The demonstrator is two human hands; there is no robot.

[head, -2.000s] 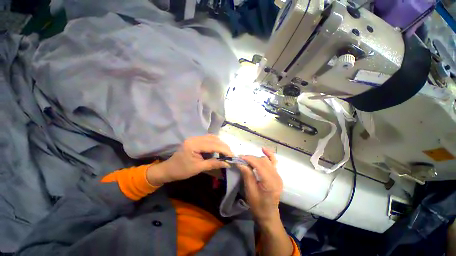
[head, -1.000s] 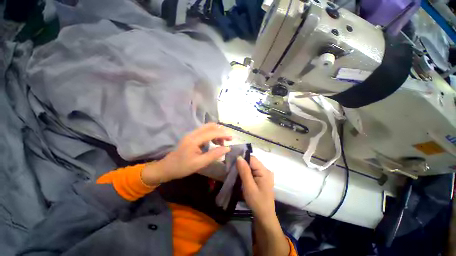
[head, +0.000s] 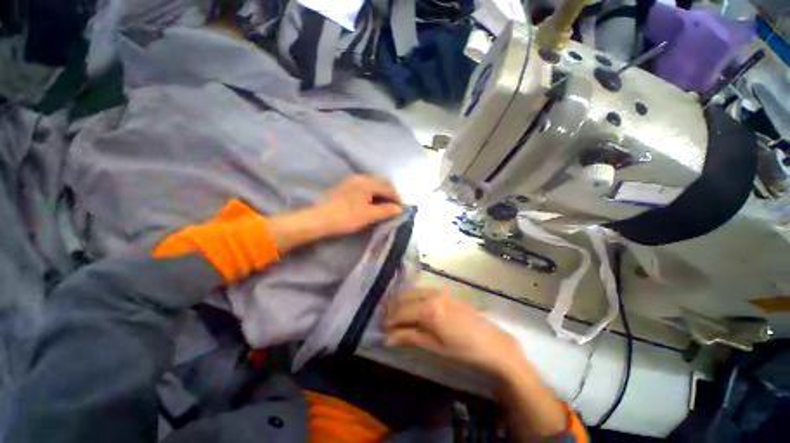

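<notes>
My left hand (head: 359, 206) pinches the top end of a grey strip with a dark edge (head: 371, 290), just left of the lit needle area. The strip slants down to the table's front edge. My right hand (head: 442, 324) is blurred, beside the strip's right side, fingers curled; whether it grips cloth cannot be told. The grey garment body (head: 225, 147) lies heaped at the left, under my left forearm. The sewing machine (head: 641, 121) stands at the right; its presser foot and needle are lost in the glare.
Black thread snips (head: 518, 256) lie right of the needle area. A white tape loop (head: 567, 298) hangs beside them. A black cable (head: 625, 346) runs down the table front. A purple cloth (head: 693, 43) and striped cut strips (head: 316, 43) are behind.
My left hand has moved up and toward the needle area with the strip's end. The strip now lies stretched out with its dark edge showing. My right hand has moved lower and away from the strip's end.
</notes>
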